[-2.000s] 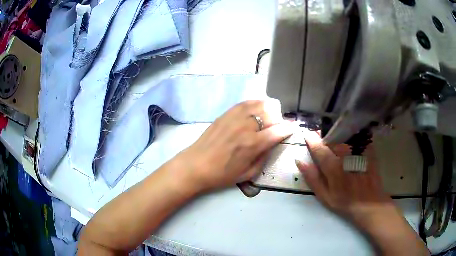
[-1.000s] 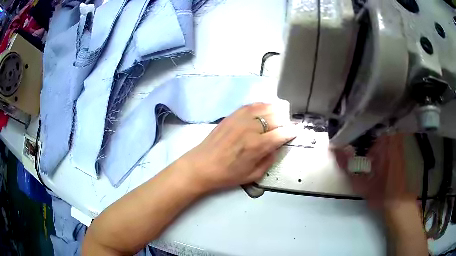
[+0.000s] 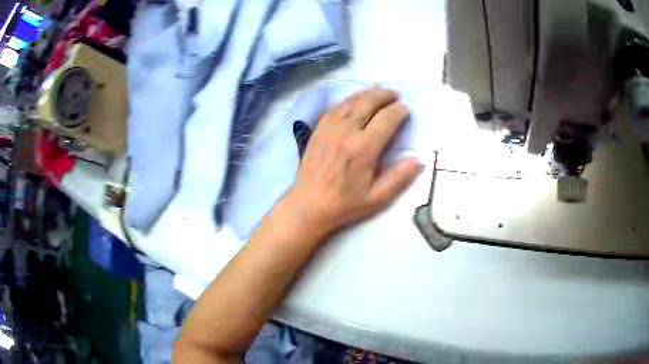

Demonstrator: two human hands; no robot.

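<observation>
A light blue cloth strip [image 3: 274, 153] lies on the white table, curved, its right part running toward the brightly lit needle area. My left hand [image 3: 352, 153] lies flat on the strip, left of the machine bed, fingers spread and thumb pointing right; it covers part of the strip. The strip's right end is washed out by the light. The off-white sewing machine head [image 3: 498, 64] stands at the right above the pale machine bed [image 3: 526, 220]. My right hand is not in the picture.
A pile of light blue cut strips [image 3: 156, 106] with loose threads lies at the left. A cream machine part with a round wheel [image 3: 75, 96] stands at the far left. More blue cloth [image 3: 162, 302] hangs below the table edge. The table edge [image 3: 356, 333] curves along the bottom.
My left hand has moved away from the needle area, back over the strip. My right hand has left the picture from beside the needle area. The view has shifted, so things sit further right.
</observation>
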